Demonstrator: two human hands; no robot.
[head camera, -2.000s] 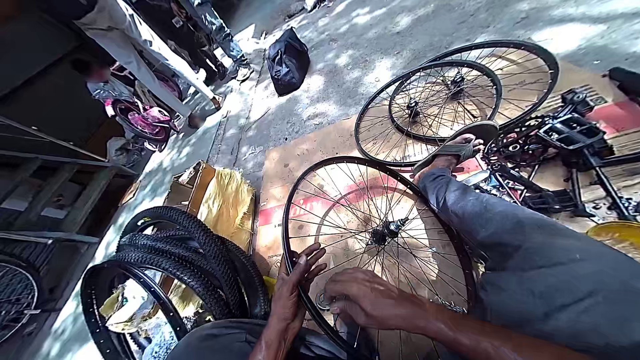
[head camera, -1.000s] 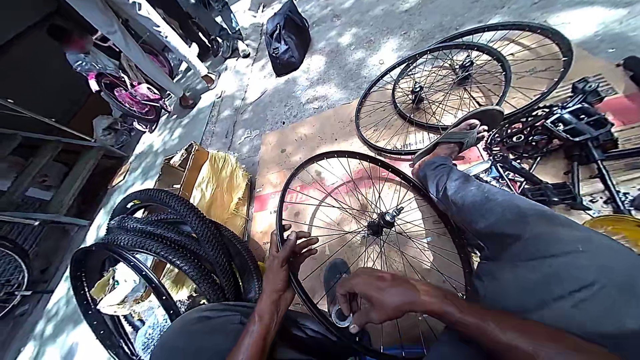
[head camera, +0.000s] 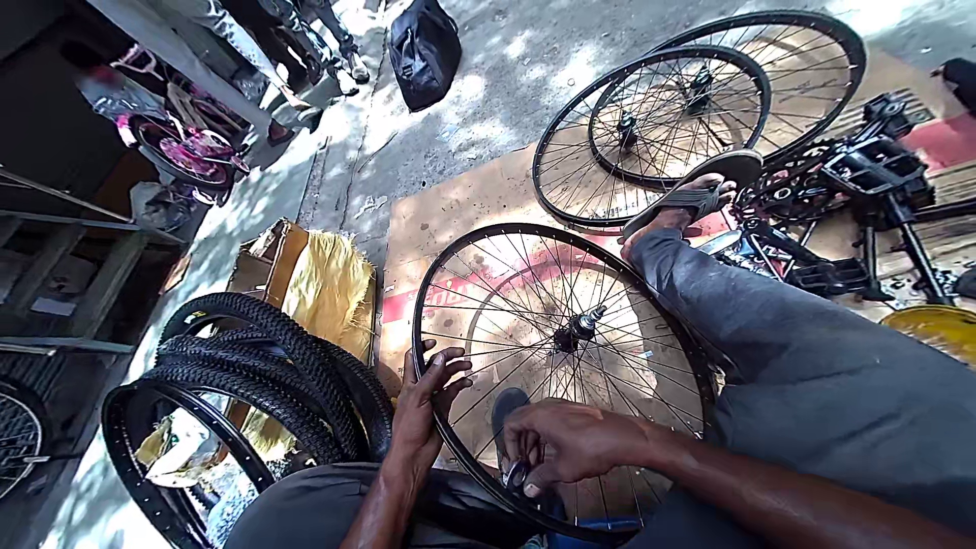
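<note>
A spoked bicycle wheel (head camera: 573, 335) with a black rim stands tilted between my legs, its hub near the middle of the view. My left hand (head camera: 435, 385) grips the rim on its left side, the fingers curled over it towards the spokes. Close to the lower part of the rim, my right hand (head camera: 560, 446) holds a small round metal tool (head camera: 516, 476), probably a spoke wrench, between thumb and fingers. The hand covers part of the tool and of the spokes.
Two more wheels (head camera: 560, 164) overlap on the cardboard (head camera: 457, 191) beyond my sandalled foot. Knobby tyres (head camera: 267, 328) and a bare rim (head camera: 126, 457) lie left, by a torn cardboard box (head camera: 278, 259). Bicycle parts (head camera: 869, 168) lie right. People stand near a black bag (head camera: 423, 53).
My right hand remains low by the rim with the small tool, its fingers and wrist slightly turned. My left hand stays on the rim's left side.
</note>
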